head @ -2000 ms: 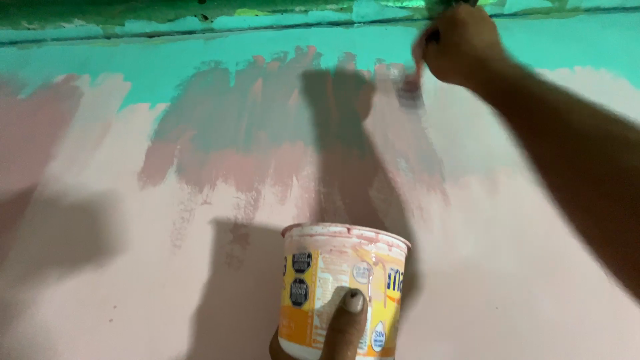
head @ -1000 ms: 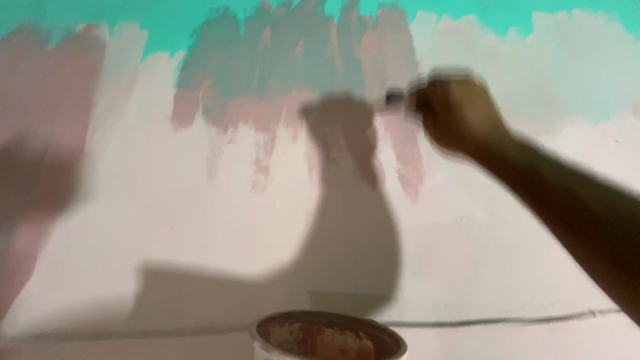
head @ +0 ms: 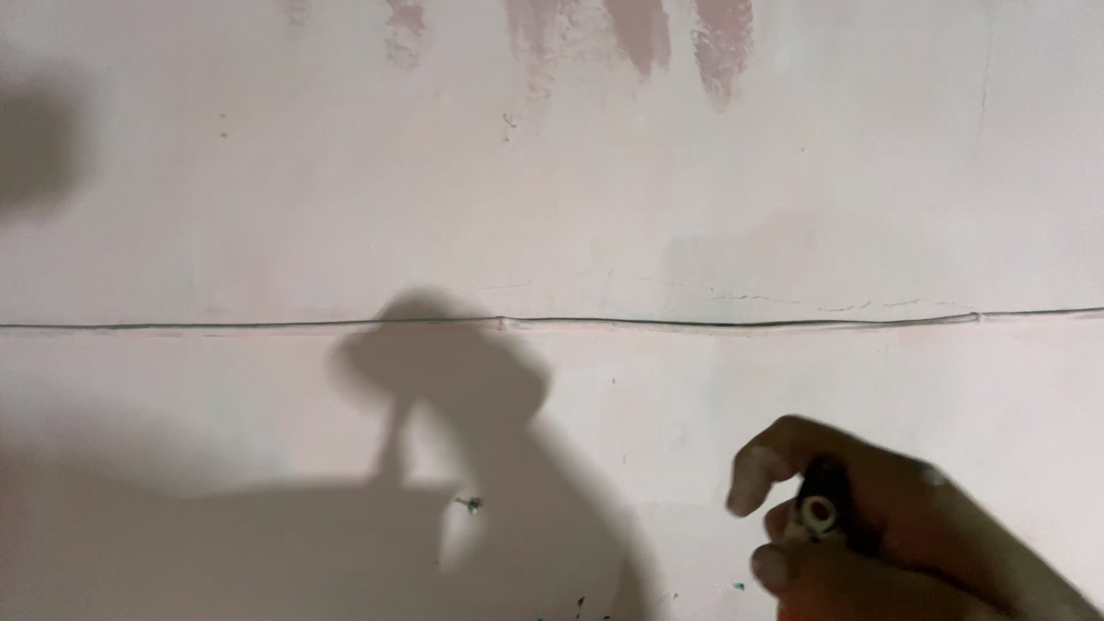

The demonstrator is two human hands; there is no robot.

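Note:
At the lower right of the head view, my right hand [head: 871, 526] is closed round a dark handle [head: 821, 504] with a pale ring at its end, the paintbrush's handle. Its bristles are hidden. The hand is in front of a pale pink wall [head: 604, 207], and a gap to the wall cannot be judged. Darker pink brush strokes [head: 723, 43] end in ragged tips along the top of the view. My left hand and the paint tub are out of view.
A thin dark cable [head: 733, 324] runs across the wall at mid-height, held at several points. Fine cracks [head: 845, 306] lie just above it. Shadows of the hand and the tub [head: 345, 535] fall on the lower left wall. A small chipped spot [head: 471, 504] shows below the cable.
My right hand has come down from the painted upper wall to the lower right. The tub has left the view. The view has shifted down the wall.

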